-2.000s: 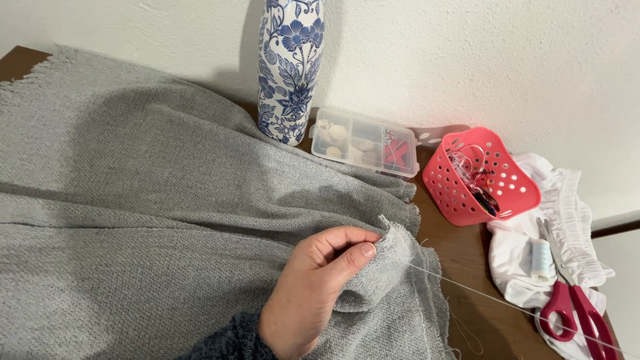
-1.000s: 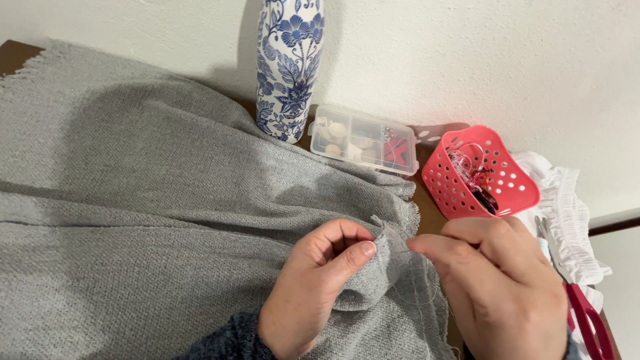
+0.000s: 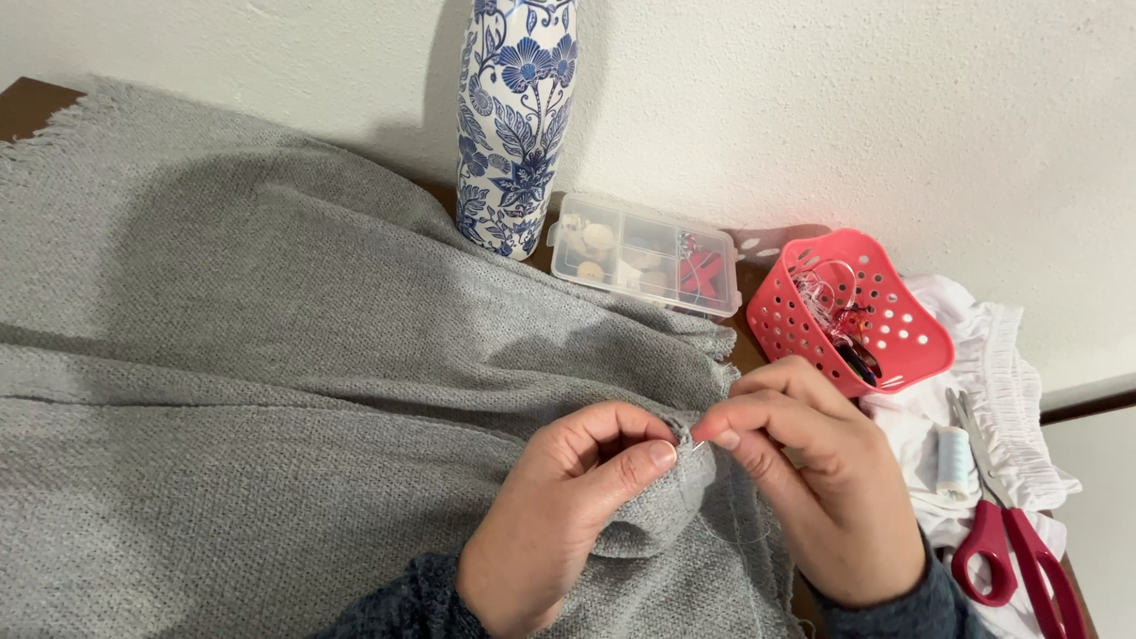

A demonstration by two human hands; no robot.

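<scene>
Grey woven fabric (image 3: 355, 293) with frayed ends spreads across the left and middle of the view. My left hand (image 3: 568, 506) pinches a folded edge of it between thumb and fingers. Close beside those fingertips, my right hand (image 3: 816, 479) holds a sewing needle (image 3: 699, 445) between thumb and forefinger, its thin metal length showing against the cloth. A fine pale thread (image 3: 741, 537) loops loosely over the fabric below the right fingers. The needle's far end is hidden by the fingers and the fold.
Behind the fabric, a blue-and-white floral bottle or vase (image 3: 517, 133) stands near a clear compartment box (image 3: 643, 257). Rightward are a coral perforated basket (image 3: 905, 333) holding small items, white gathered cloth (image 3: 1003, 382), a thread spool (image 3: 953, 461) and red-handled scissors (image 3: 985, 550). A white wall (image 3: 843, 106) rises behind.
My right hand, out of view two seconds ago, came in at the right and has moved left to the folded edge. My left hand keeps its pinch on the fabric.
</scene>
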